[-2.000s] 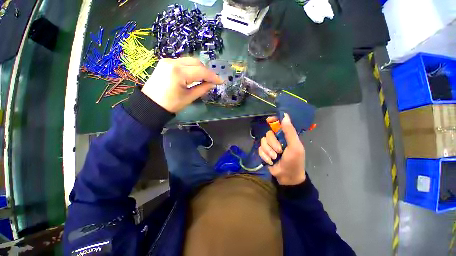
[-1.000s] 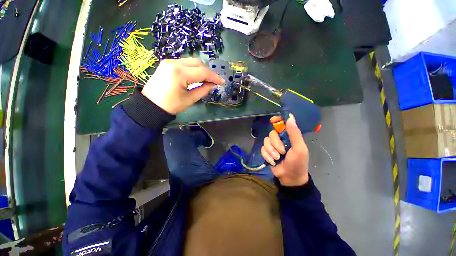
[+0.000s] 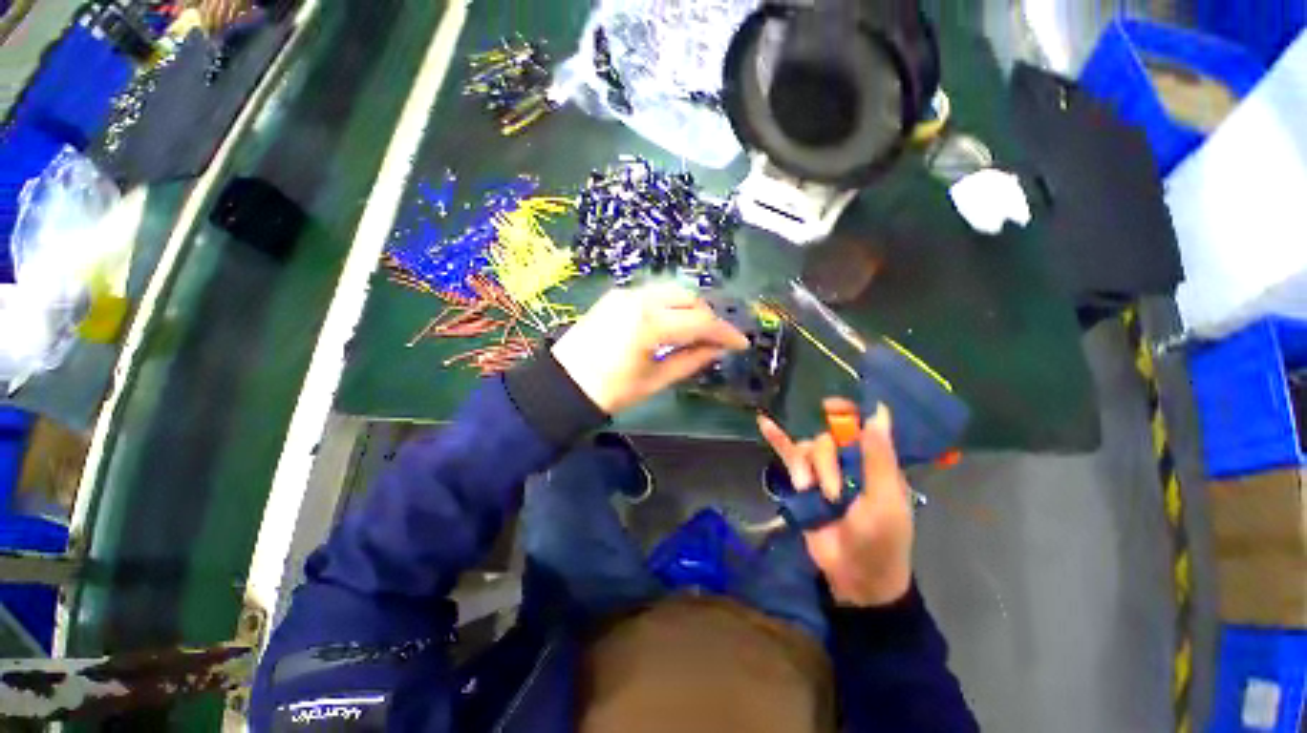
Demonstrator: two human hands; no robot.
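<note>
The dark jig with holes [image 3: 754, 370] sits at the bench edge in front of me. My left hand [image 3: 638, 347] is at its left side, thumb and fingertips together over it; whether they pinch a small piece is too small to tell. My right hand [image 3: 857, 527] holds the soldering gun [image 3: 915, 401] by its grip, one finger stretched out towards the jig's lower edge. The gun's thin metal nose points up and left, its tip just beyond the jig's right side. Blue wires [image 3: 456, 236], yellow wires [image 3: 528, 258] and red-brown wires [image 3: 480, 318] lie left, beside a heap of silver-black components [image 3: 652, 226].
A large black ring [image 3: 813, 89] stands over a white base [image 3: 791, 204] at the far side. A crinkled clear bag [image 3: 662, 72], wired pieces [image 3: 512, 83], a brown disc [image 3: 843, 269] and white tissue [image 3: 990, 201] lie around. A conveyor runs left; blue bins [image 3: 1250, 401] stand right.
The view has shifted, showing more of the bench's far side. The gun's nose has moved off the jig's top right, and a right-hand finger has stretched out from the grip. My left hand stays at the jig.
</note>
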